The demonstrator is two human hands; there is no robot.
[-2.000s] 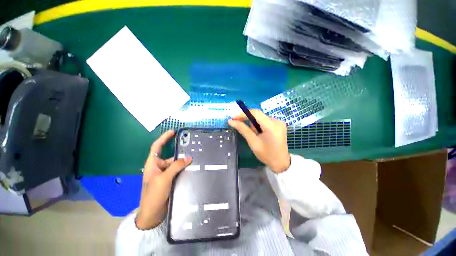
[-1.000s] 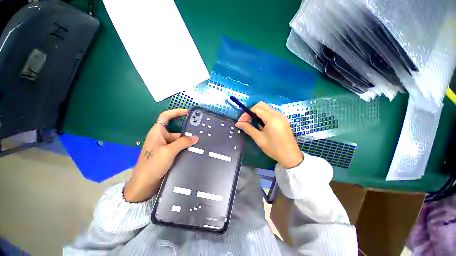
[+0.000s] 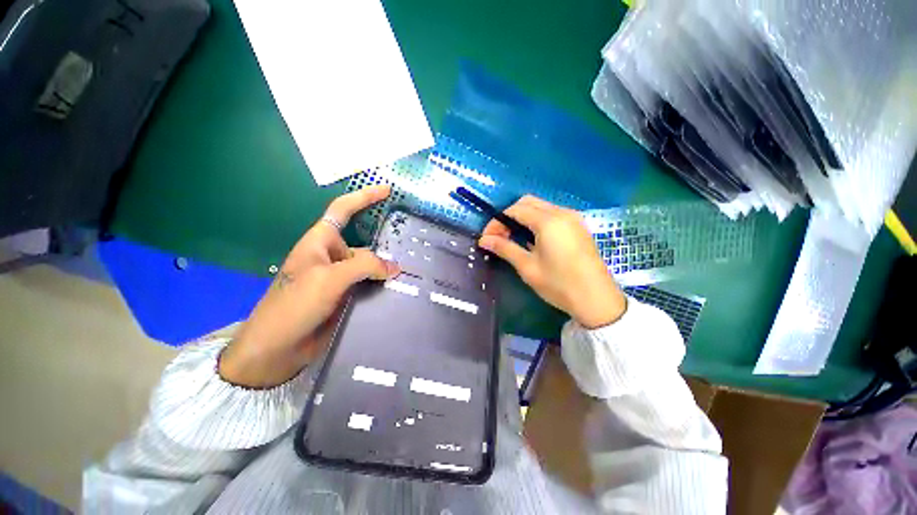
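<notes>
A dark grey tablet housing with rounded corners and white rectangles on its inner face lies tilted over my lap, its camera corner at the upper left. My left hand grips its upper left edge, thumb on the inner face, index finger stretched past the top. My right hand holds black tweezers, their back end pointing up and left; its fingertips are at the housing's upper right corner. The tweezer tips are hidden. Beyond the housing lie a small dotted liner sheet and a blue-film liner sheet.
White paper lies at the upper left. Die-cut stickers and black pads lie right of my right hand. Bubble-wrapped housings are stacked upper right, near a bubble wrap piece. A dark case stands left; a cardboard box is below right.
The view has moved closer and turned. The housing is tilted, its lower end now nearer the camera. My left index finger has lifted off the top edge; both hands keep their holds.
</notes>
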